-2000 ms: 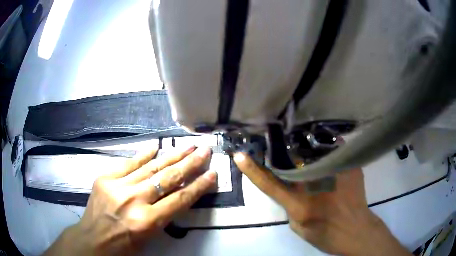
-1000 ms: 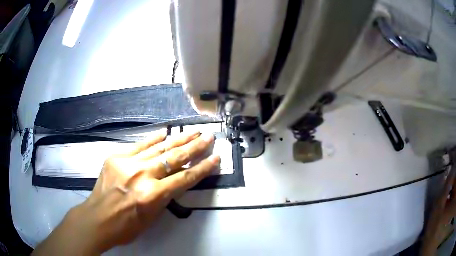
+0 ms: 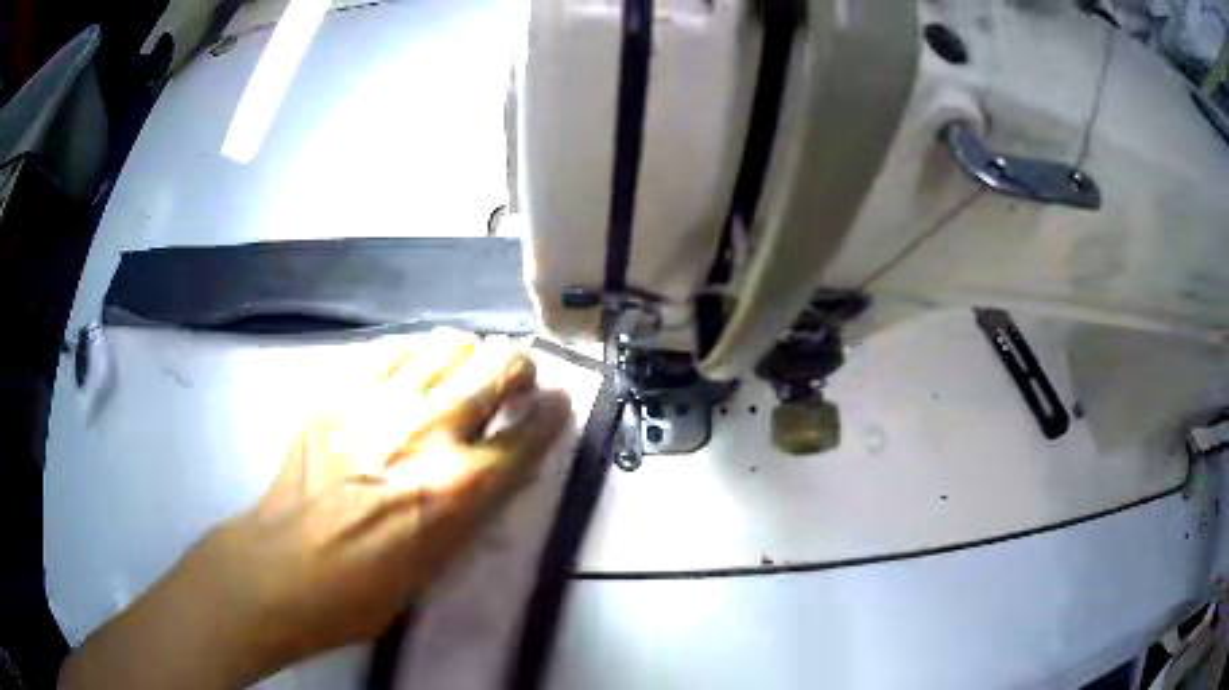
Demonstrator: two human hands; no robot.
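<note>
The white template (image 3: 465, 613) with its dark fabric border (image 3: 573, 512) runs slantwise from the needle area down to the bottom edge of the picture. Its upper end lies beside the presser foot (image 3: 620, 364). My left hand (image 3: 391, 485) is over its upper left part, fingers bent and bunched on it, blurred and overexposed; the exact finger contact is hard to see. A separate dark band (image 3: 324, 283) lies flat left of the machine head, slightly gaping along its lower edge. My right hand is not in view.
The cream machine head (image 3: 580, 162) stands over the needle plate (image 3: 681, 421). A brass-coloured knob (image 3: 806, 426) is right of the needle. A slim black tool (image 3: 1024, 373) lies farther right. A small white label (image 3: 97, 371) is at the table's left.
The template and its dark border have swung from lying crosswise to pointing down towards me. My left hand has bent its fingers on it. My right hand has left the needle area and the picture.
</note>
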